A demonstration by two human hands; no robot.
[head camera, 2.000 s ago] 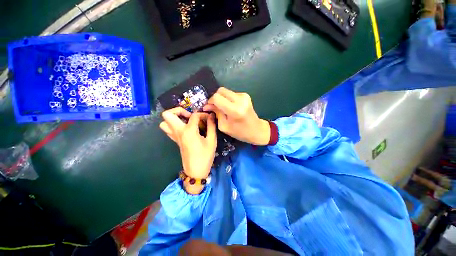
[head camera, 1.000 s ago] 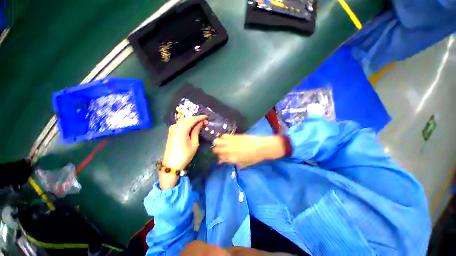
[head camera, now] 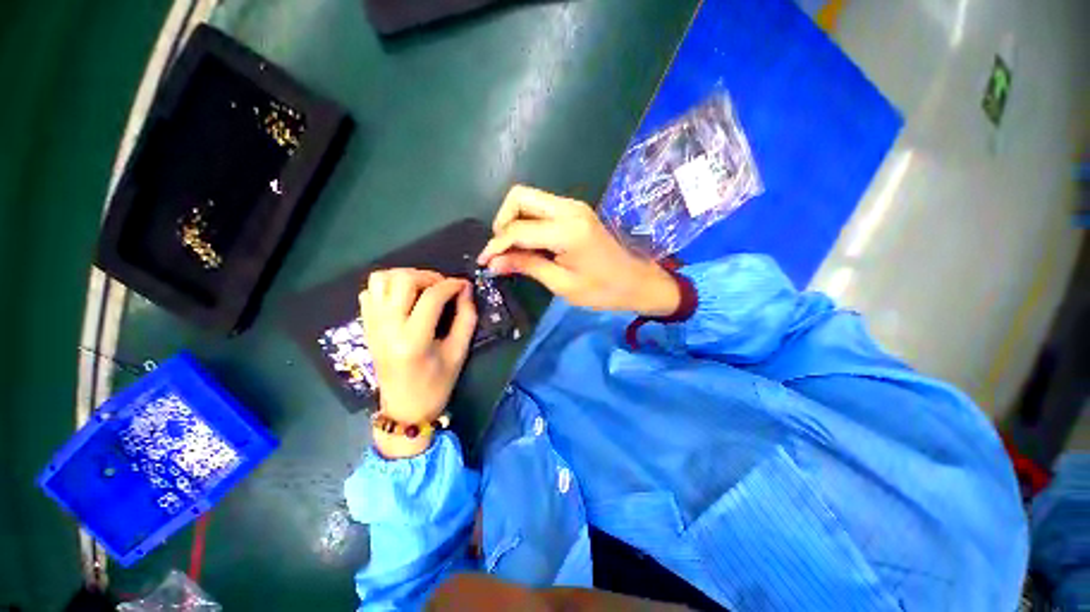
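A part-built phone unit (head camera: 348,354) with silvery and gold patches lies in a black fixture (head camera: 448,248) on the green bench. My left hand (head camera: 412,335) is over the middle of the unit, thumb and index finger close together, and hides part of it. My right hand (head camera: 574,254) is at the unit's right end, fingertips pinched together just above or on it. Whether either hand holds a small part cannot be told.
A black tray (head camera: 320,155) with gold parts stands upper left. A blue bin (head camera: 90,508) of small white parts is lower left. A clear bag (head camera: 699,179) lies on a blue sheet (head camera: 825,114) at right. Another black holder (head camera: 418,10) is cut off at the top.
The camera view has turned, shifting tray and bin leftward and down. My right hand has moved from the unit's near edge to its right end. My left hand stays over the unit.
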